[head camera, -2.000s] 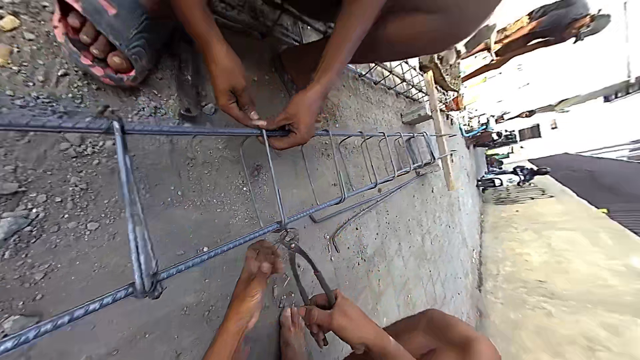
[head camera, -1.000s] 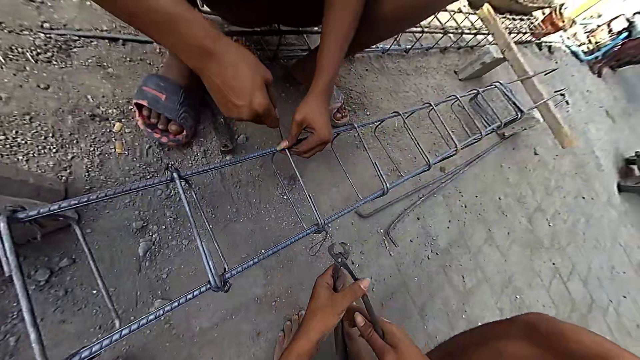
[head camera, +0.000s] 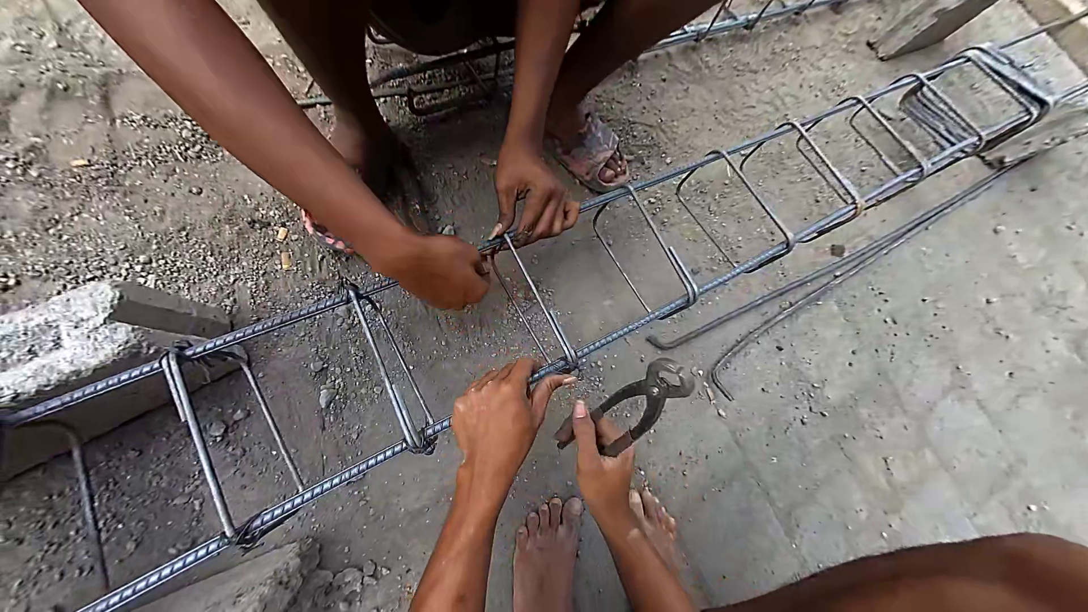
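My left hand (head camera: 501, 415) rests on the near ribbed bar of a rebar cage (head camera: 633, 327), beside a rectangular stirrup (head camera: 541, 297); its fingers curl over the bar. My right hand (head camera: 605, 463) grips the handles of dark end-cutting pincers (head camera: 653, 393), whose jaws point up and right, apart from the cage. Across from me, a co-worker's two hands are at the far bar, on either side of the same stirrup's upper corner. Whether my left fingers hold tie wire cannot be made out.
Concrete blocks (head camera: 64, 340) lie under the cage's left part, and another block (head camera: 1041, 136) is at its right end. Loose bent bars (head camera: 816, 285) lie on the ground beside it. A co-worker squats opposite, with a second cage (head camera: 459, 72) behind. My bare feet are below my hands.
My left hand has moved from the pincers onto the near bar. The pincers, at the bar two seconds ago, are now away from it in my right hand. The view has shifted.
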